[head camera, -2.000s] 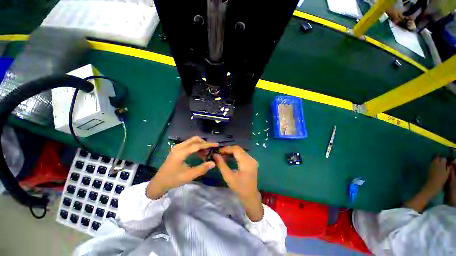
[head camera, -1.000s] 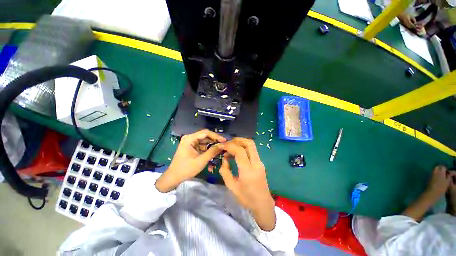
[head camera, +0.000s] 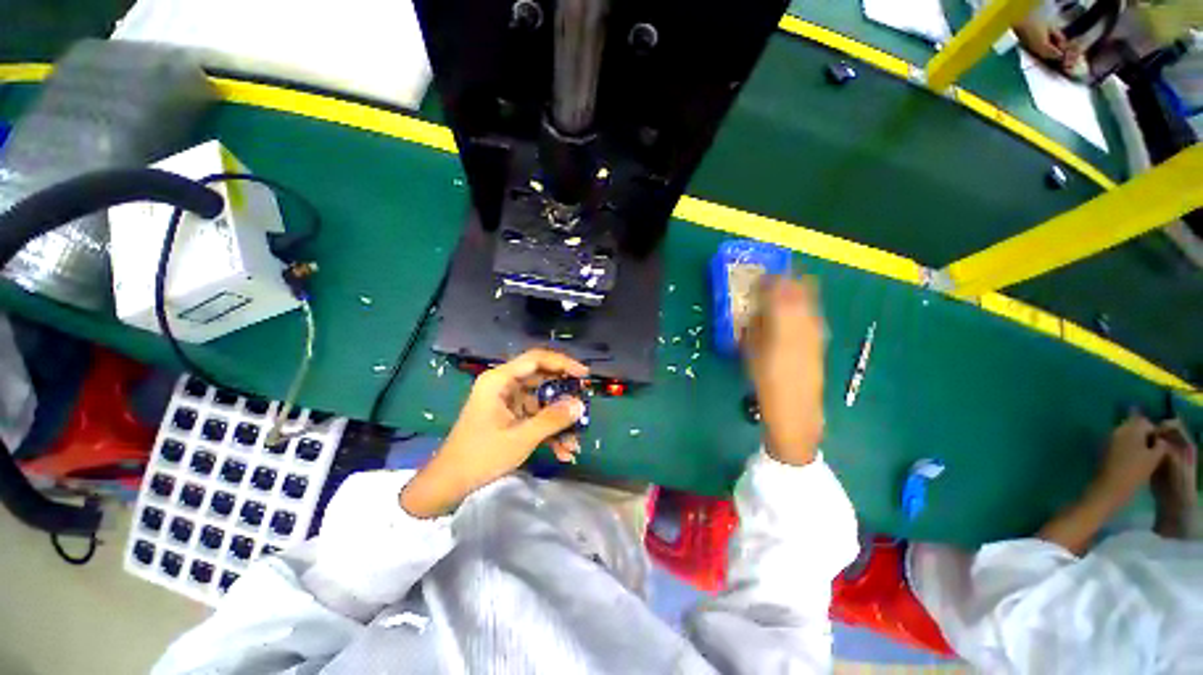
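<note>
My left hand holds a small black unit between thumb and fingers, just in front of the black press base. My right hand is over the blue parts bin with pale tiny pieces in it. The hand is blurred and its fingertips cover part of the bin; whether they grip a piece cannot be told. The press fixture stands behind my left hand with pale bits on it. A second black unit is partly hidden by my right wrist.
A silvery stick and a blue item lie to the right. Pale pieces are scattered beside the press. At left are a white box unit, a black hose and a white compartment tray. Another person's hands are at far right.
My right hand has left the unit and moved right and forward to the blue bin. My left hand still holds the unit. Red lights on the press base now show.
</note>
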